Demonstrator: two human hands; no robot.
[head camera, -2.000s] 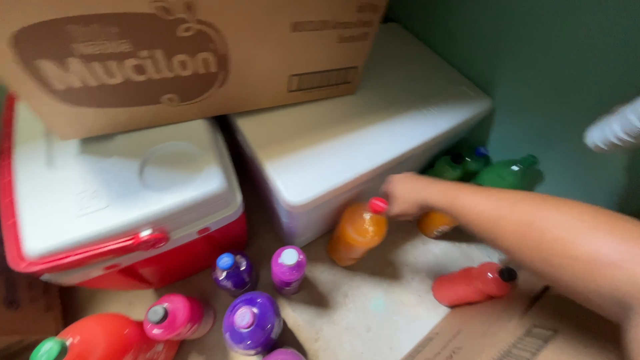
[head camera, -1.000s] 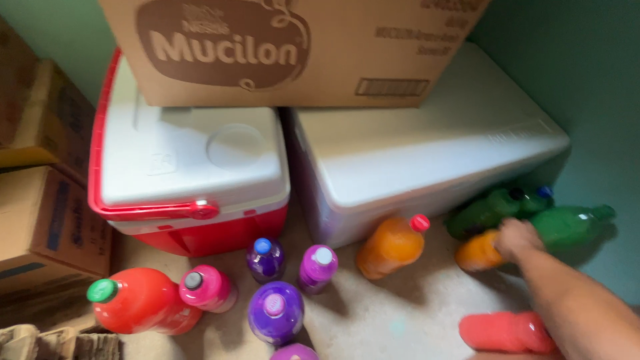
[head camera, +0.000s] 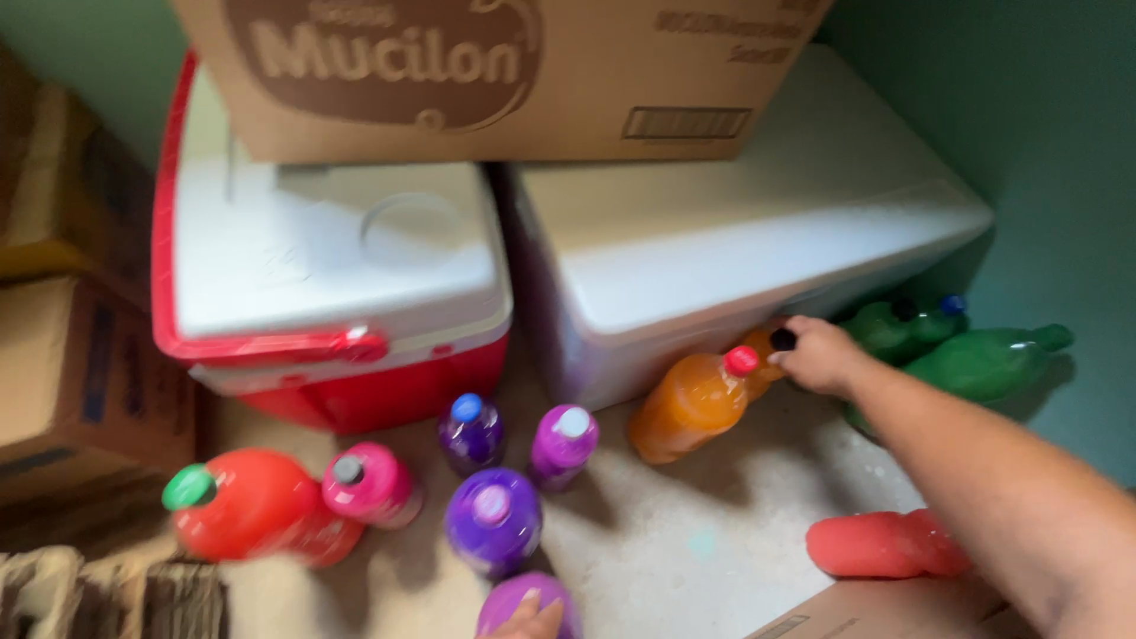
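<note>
My right hand (head camera: 818, 355) grips the black cap of a small orange bottle (head camera: 761, 348), which stands behind a larger orange bottle (head camera: 688, 408) with a red cap. At the bottom edge, the fingers of my left hand (head camera: 528, 621) rest on the top of a purple bottle (head camera: 531, 596); the rest of that hand is out of view. Nearby stand a violet bottle (head camera: 493, 528) with a pink cap, a dark purple bottle (head camera: 471, 444) with a blue cap and a magenta bottle (head camera: 563, 453). Green bottles (head camera: 967, 364) are right of my right hand.
A red and white cooler (head camera: 328, 266) and a white foam box (head camera: 639, 266) stand behind the bottles, a cardboard carton (head camera: 568, 80) on top. Pink (head camera: 377, 493) and red (head camera: 257, 506) bottles are at left; another red one (head camera: 879, 544) lies at right. Cartons (head camera: 115, 382) line the left side.
The small orange bottle, lying beside the green bottles a second ago, now stands behind the larger orange one with my right hand at its cap. My left hand has come into view at the bottom.
</note>
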